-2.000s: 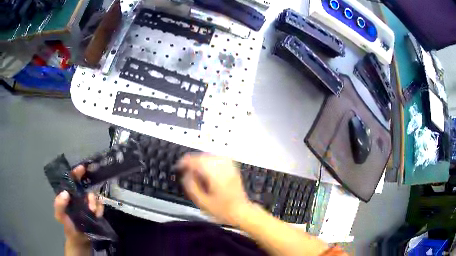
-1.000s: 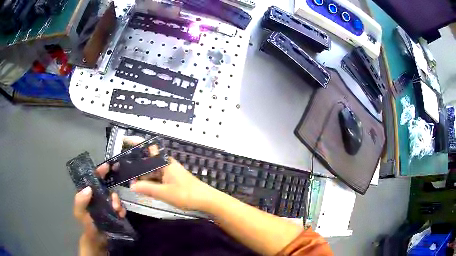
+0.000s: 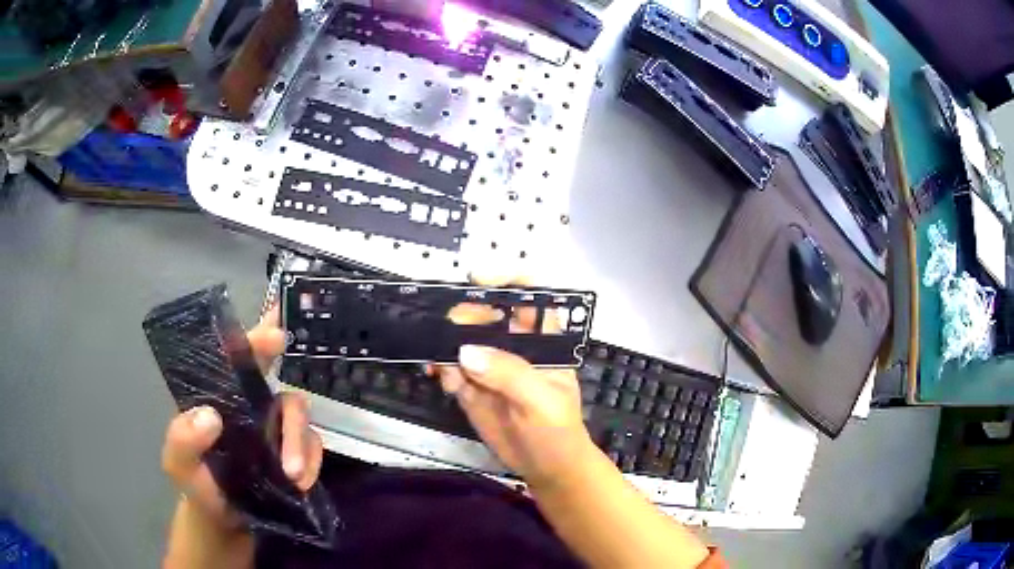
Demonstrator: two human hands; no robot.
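Observation:
My left hand (image 3: 206, 445) holds a wrapped bundle of plates (image 3: 222, 389), a thick black block in shiny film, tilted at lower left. My right hand (image 3: 523, 411) holds a thin black I/O panel plate (image 3: 411, 317) by its lower edge, its printed face and port cut-outs towards me, above the keyboard. Its left end touches or nearly touches my left fingers. Two single plates, one (image 3: 384, 147) above the other (image 3: 370, 208), lie on the perforated work table (image 3: 512, 228). Another plate (image 3: 389, 33) lies behind them under a pink-purple glow.
The keyboard (image 3: 645, 406) lies at the table's front edge. Black stacked plates (image 3: 706, 117) lie on the grey top. A mouse (image 3: 815, 283) sits on a dark mouse pad (image 3: 756, 300). A white box with blue panel (image 3: 812, 45) stands at the back right. A brown block (image 3: 258, 56) is at upper left.
The right hand has moved from over the keyboard to the held plate, which is now raised, level and facing me. The pink glow has appeared and shifted along the far plate. The wrapped bundle stays in the left hand.

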